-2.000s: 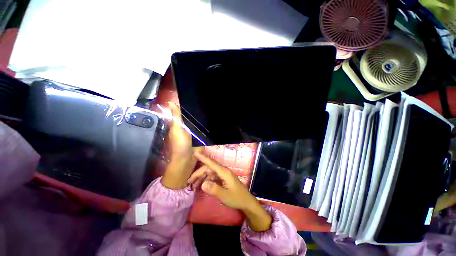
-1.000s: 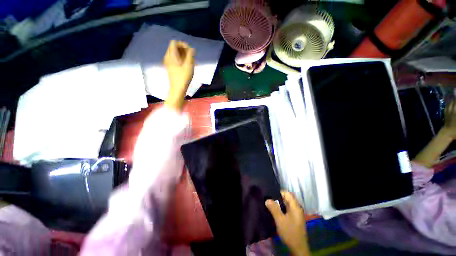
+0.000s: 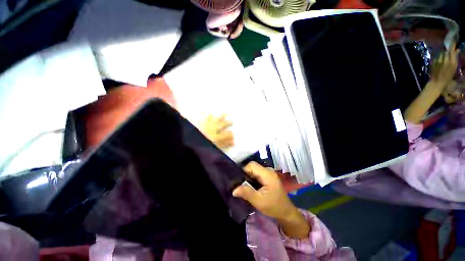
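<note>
My right hand (image 3: 273, 196) grips the right edge of a dark glossy tablet (image 3: 168, 163), thumb on its face. The tablet is tilted in the lower left middle. My left hand (image 3: 219, 131) lies on a white separator sheet (image 3: 204, 71), fingers apart and blurred; its wrist and arm are hidden behind the tablet. The sheet lies against the left side of a leaning stack of tablets with white separators (image 3: 285, 102). The stack's top is a black-screened tablet (image 3: 346, 92) with a small white label (image 3: 398, 120).
Loose white sheets (image 3: 41, 97) lie at the back left. A grey tablet in clear film (image 3: 30, 186) lies at the left. A pink fan (image 3: 224, 18) and a cream fan (image 3: 278, 10) stand behind. At the right are another person's hand (image 3: 441, 71) and pink sleeve (image 3: 438, 163).
My left hand has come from the loose sheets at the back to the middle, where a white sheet now lies. My right hand has swung the tablet left and tilted it. The view has shifted.
</note>
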